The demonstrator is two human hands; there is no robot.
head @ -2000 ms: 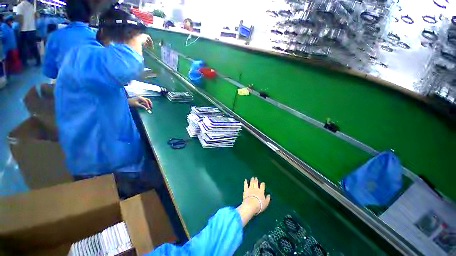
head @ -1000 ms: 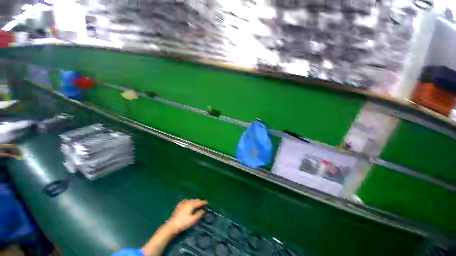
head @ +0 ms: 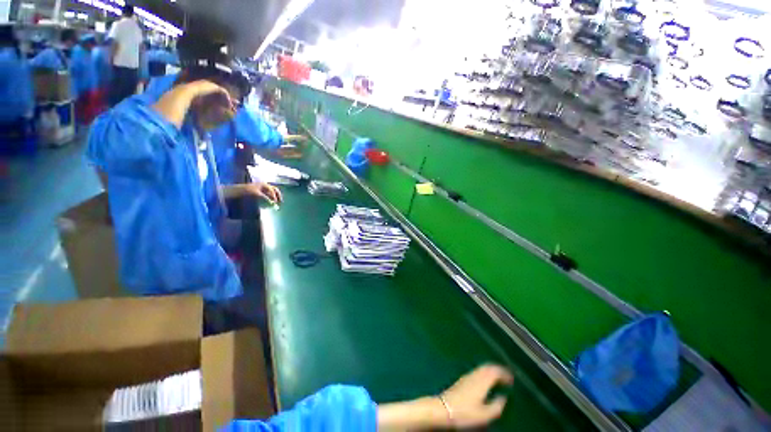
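My left hand (head: 475, 400) reaches in from the bottom over the dark-green bench (head: 380, 337), in a blue sleeve with a thin band at the wrist. Its fingers are curled and blurred. A dark spot shows between the fingertips; whether it is a part or a gap cannot be told. My right hand is out of the picture. A striped pile of white slotted sheets (head: 369, 243) stands farther up the bench, beside what look like dark scissors (head: 306, 258). No ring tray shows on the bench near my hand.
An open carton (head: 101, 325) with white sheets (head: 156, 398) stands left of the bench. A person in a blue smock (head: 165, 202) is beyond it. A blue bag (head: 632, 361) and instruction sheet (head: 714, 412) hang on the right rail. Clear trays with dark rings (head: 592, 67) fill the shelf.
The view swung right to the ring tray, then back left. My left hand, spread flat two seconds ago, went to the tray's edge and is now curled farther right in the picture. The tray has left view.
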